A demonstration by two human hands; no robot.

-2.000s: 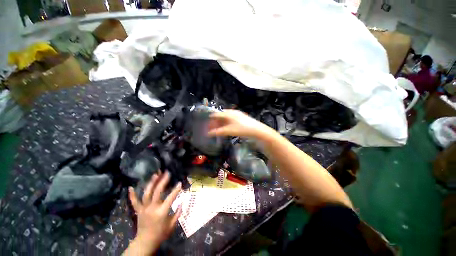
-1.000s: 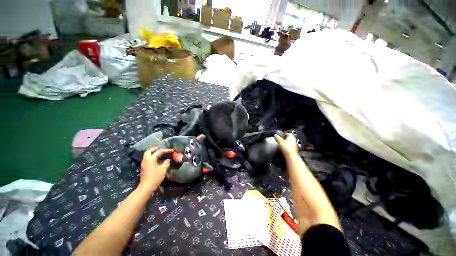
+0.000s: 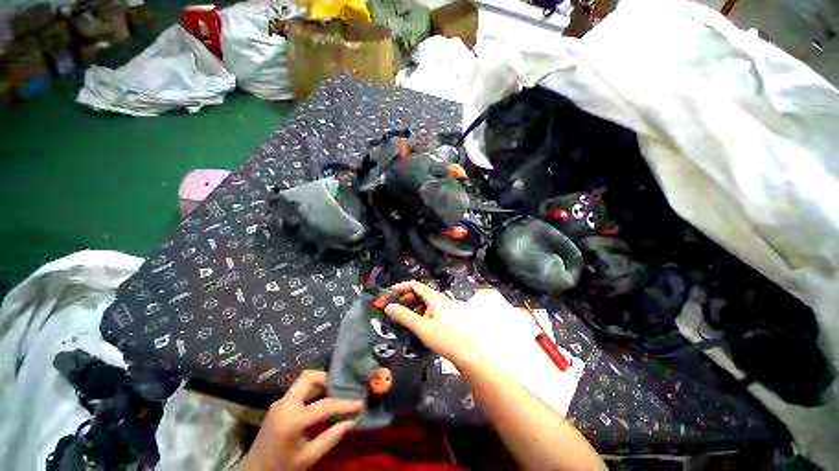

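Observation:
A grey cartoon bag point(image 3: 354, 345) with white eyes and an orange-red nose is held at the table's near edge, its face turned sideways to the right. My right hand point(image 3: 425, 317) grips its upper end by the orange-red ear. My left hand point(image 3: 308, 425) is at its lower end, fingers against the bag near the nose. The back of the bag and my left fingertips are partly hidden. No tool can be made out in either hand.
Waiting bags point(image 3: 432, 193) lie mid-table, others spill from the large woven sack point(image 3: 708, 138) at right. Paper sheets point(image 3: 501, 354) with a red pen point(image 3: 553, 351) lie right of my hands. A floor sack point(image 3: 55, 304) with dark bags stands lower left. Red cloth point(image 3: 391, 449) shows below the bag.
The bag has come from mid-table to the near edge and turned. My right hand has left the heap and taken hold of its upper end. The view has shifted downward.

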